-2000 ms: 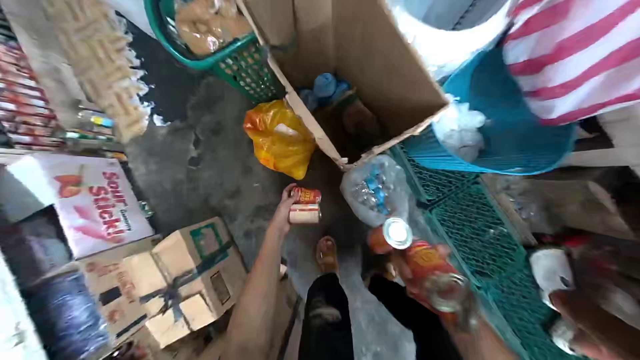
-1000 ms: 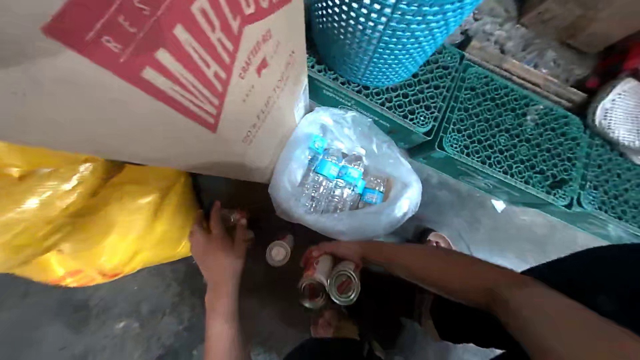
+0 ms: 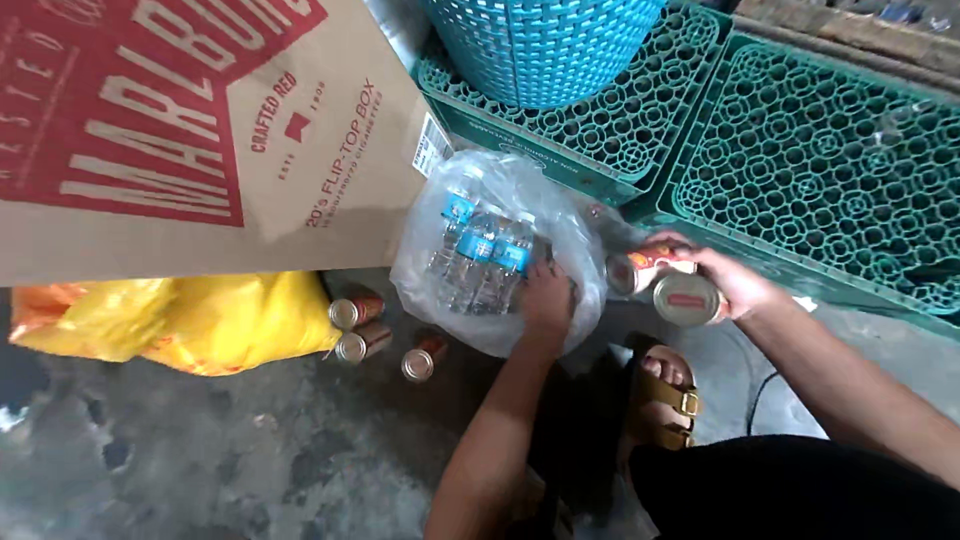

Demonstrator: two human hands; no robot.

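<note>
My left hand point(image 3: 546, 300) reaches into a clear plastic bag point(image 3: 480, 334) of water bottles point(image 3: 477, 251) with blue labels. Its fingers are at the bag's right inner side, beside a bottle; whether they grip anything is hidden. Right of the bag, my right hand point(image 3: 724, 277) holds two food cans side by side, one point(image 3: 684, 298) with its flat end facing me, the other point(image 3: 634, 271) with a red label. On the floor left of the bag stand several more cans, two point(image 3: 346, 313) point(image 3: 352, 346) beside a yellow plastic bag point(image 3: 247, 322) and one point(image 3: 418, 364) apart from them.
A large cardboard carton point(image 3: 300, 217) fills the upper left. Green plastic bottle crates point(image 3: 825, 172) line the right side, with a blue woven plastic basket point(image 3: 544, 52) on one. A sandalled foot point(image 3: 667, 382) is below my right hand.
My left hand has moved from the floor beside the yellow bag into the bottle bag. My right hand, with the cans, has moved to the right of that bag. The cans at the left are uncovered.
</note>
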